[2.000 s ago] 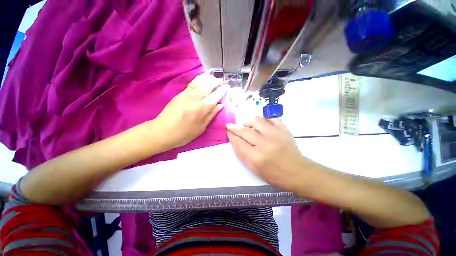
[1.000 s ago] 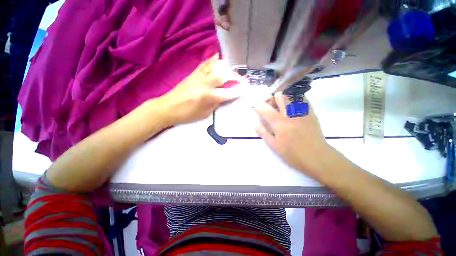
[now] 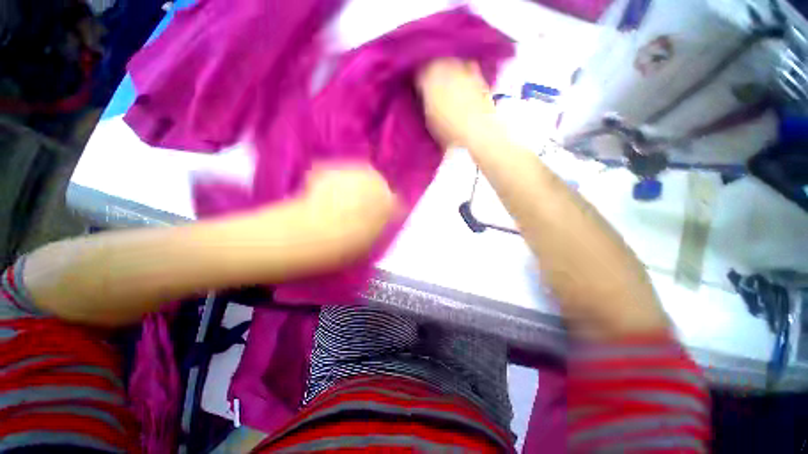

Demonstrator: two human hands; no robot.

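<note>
A magenta garment piece (image 3: 354, 115) lies bunched and partly raised over the left half of the white table, left of the needle area. My left hand (image 3: 350, 208) is blurred against its lower part; its fingers cannot be made out. My right hand (image 3: 452, 93) is at its upper right part, with the fingertips hidden in the folds, gripping the cloth. The white sewing machine head (image 3: 673, 71) stands at the upper right, with no hand at the needle. A blue knob (image 3: 648, 189) shows below it.
More magenta cloth (image 3: 208, 80) lies at the back left. A beige printed strip (image 3: 697, 226) and a black-and-white label bundle (image 3: 757, 297) lie on the right. A ruler band (image 3: 443, 301) runs along the front edge. Magenta cloth (image 3: 270, 359) hangs below the table.
Both hands have left the needle area and moved left with the magenta cloth, which is now lifted and bunched. The view has turned left, so the machine appears further right.
</note>
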